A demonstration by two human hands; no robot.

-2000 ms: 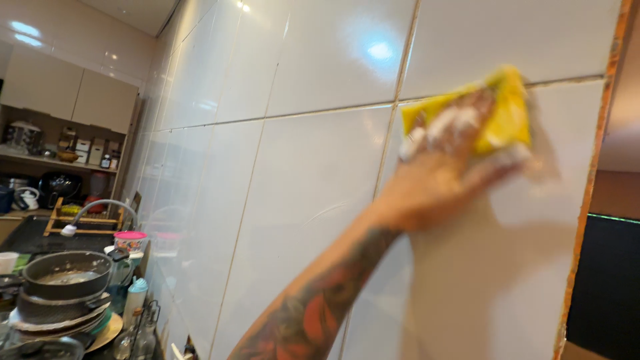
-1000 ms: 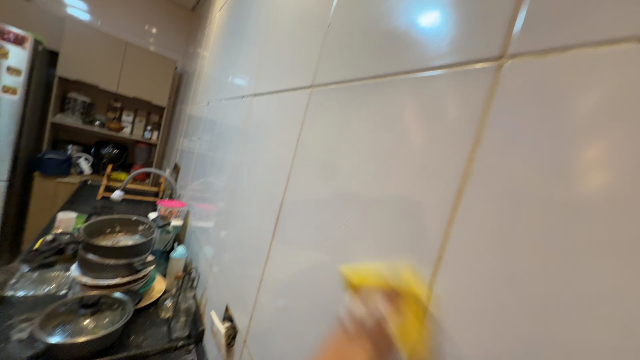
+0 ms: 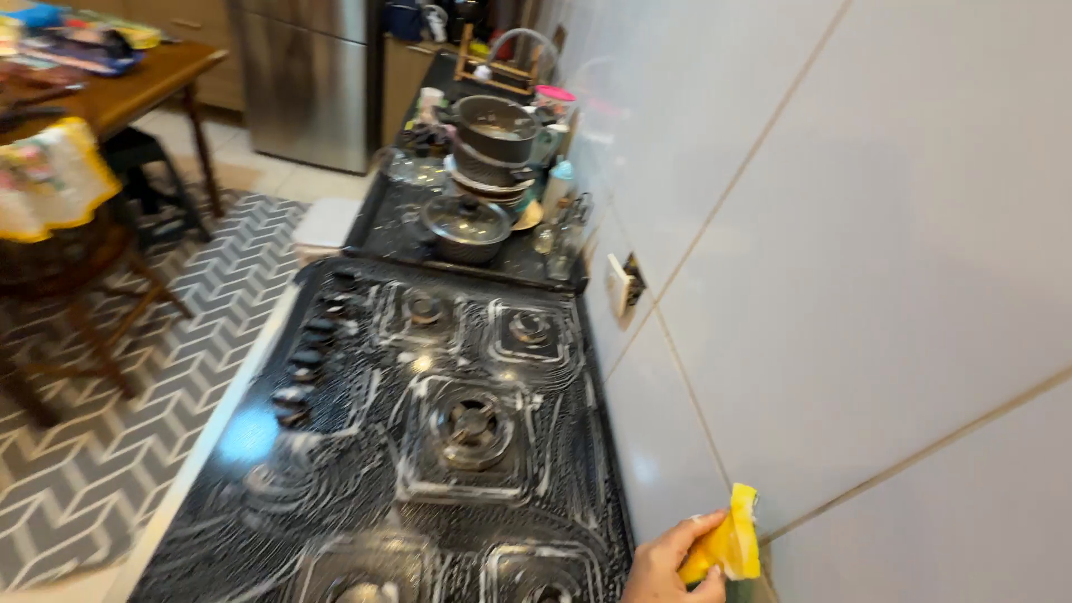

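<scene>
My right hand (image 3: 677,563), at the bottom edge right of centre, grips a folded yellow cloth or sponge (image 3: 730,544) with a paler edge. It is close to the white tiled wall (image 3: 879,276); whether the yellow thing touches the tiles, I cannot tell. To its left lies a black gas cooktop (image 3: 352,494), streaked with white suds around its burners (image 3: 474,425) and knobs (image 3: 306,360). My left hand is out of view.
Past the cooktop, a dark counter holds a lidded pot (image 3: 466,230), stacked pots (image 3: 496,134) and glassware. A loose outlet plate (image 3: 621,285) juts from the wall. At left stand a wooden table (image 3: 159,75), a chair (image 3: 75,268) and a steel refrigerator (image 3: 314,75).
The view has swung down and left onto the cooktop. My right hand, with the yellow thing, has moved down the wall from its high place two seconds ago.
</scene>
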